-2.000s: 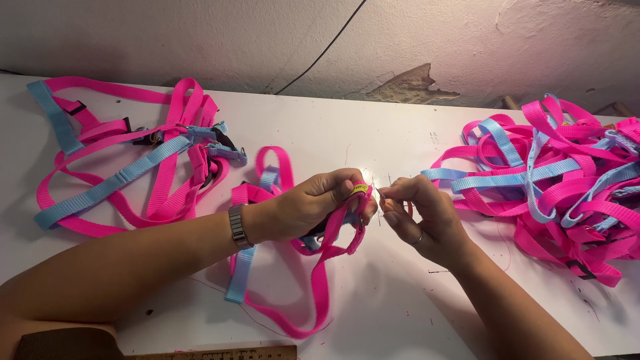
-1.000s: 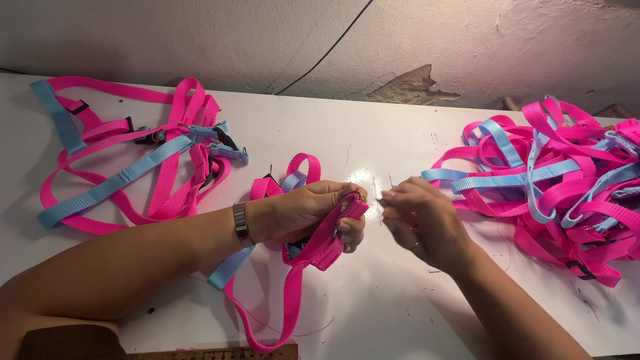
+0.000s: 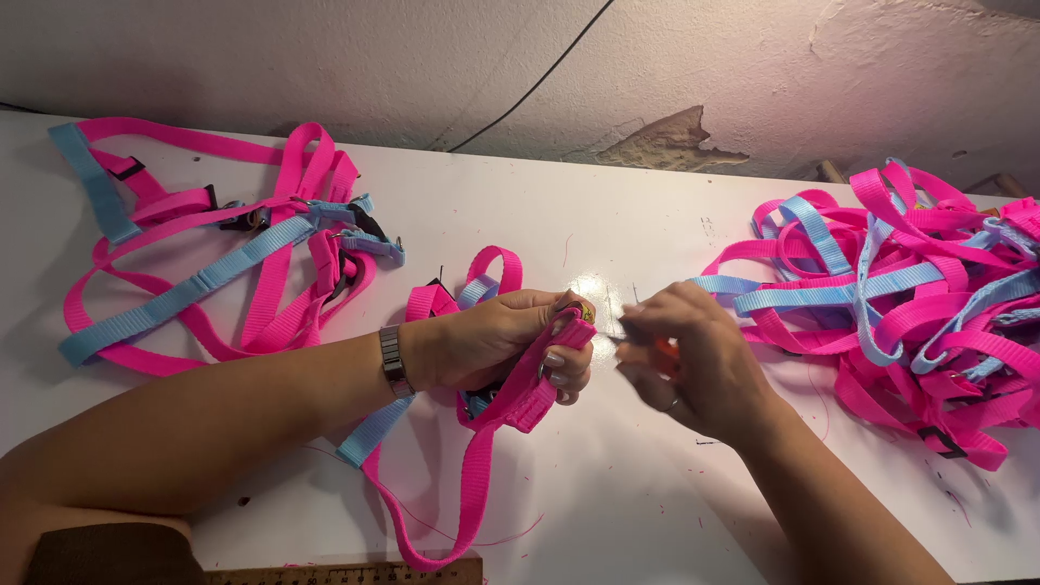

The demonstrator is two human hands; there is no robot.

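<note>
My left hand (image 3: 532, 345), with a metal watch (image 3: 394, 361) at the wrist, grips a folded part of a pink and light blue webbing harness (image 3: 477, 479). A small yellow label (image 3: 587, 312) shows by my thumb. Part of the harness hangs down to the table in a loop. Just right of the webbing is my right hand (image 3: 686, 357), blurred, with a ring on one finger. It is closed around a small tool with an orange part (image 3: 666, 357); a thin dark tip points at the webbing. The tool's kind is hard to tell.
More pink and blue webbing harnesses (image 3: 199, 280) with black buckles lie at the left. A large tangled pile of webbing straps (image 3: 886, 284) is at the right. A wooden ruler (image 3: 349, 573) lies at the near edge. Thread scraps dot the white table (image 3: 601, 504), which stands against a wall.
My left hand has turned the webbing, and its flat pink part now faces up. The right hand has drawn back to the right from the webbing it met two seconds ago.
</note>
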